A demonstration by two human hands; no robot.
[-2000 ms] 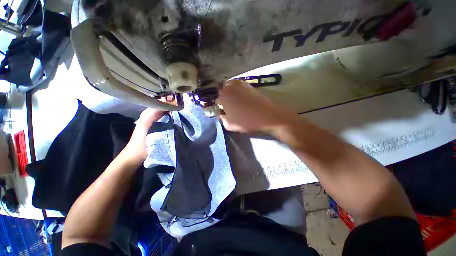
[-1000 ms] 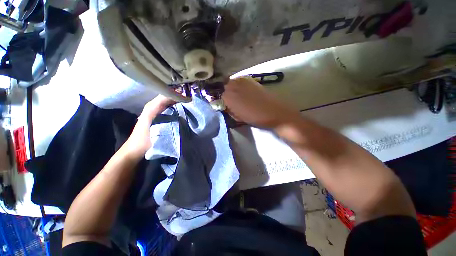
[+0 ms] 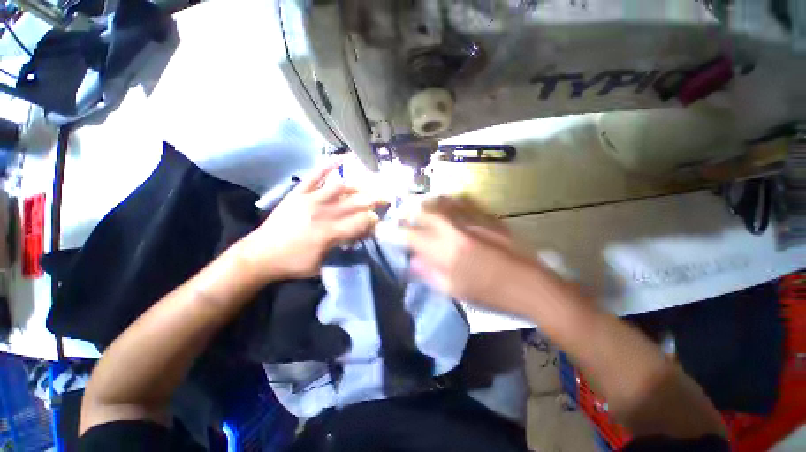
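Observation:
The grey panel [image 3: 353,305] of the garment piece hangs from my hands over the table's front edge, with dark cloth along its middle. The black panel [image 3: 133,252] lies to the left. My left hand [image 3: 309,225] rests on the cloth left of the needle area, fingers spread and pressing it. My right hand [image 3: 455,247] is blurred and pinches the grey cloth just in front of the presser foot [image 3: 419,177]. Glare hides the needle and the seam edge.
The stained machine head [image 3: 521,84] stands across the top. Thread snips [image 3: 477,154] lie on the machine bed [image 3: 548,177]. A red crate [image 3: 786,388] is at lower right, a blue crate [image 3: 25,402] at lower left. More dark cloth [image 3: 84,66] lies at upper left.
The view has shifted, so the machine head sits farther right. My right hand has come away from beside the needle towards me. My left hand has spread over the cloth.

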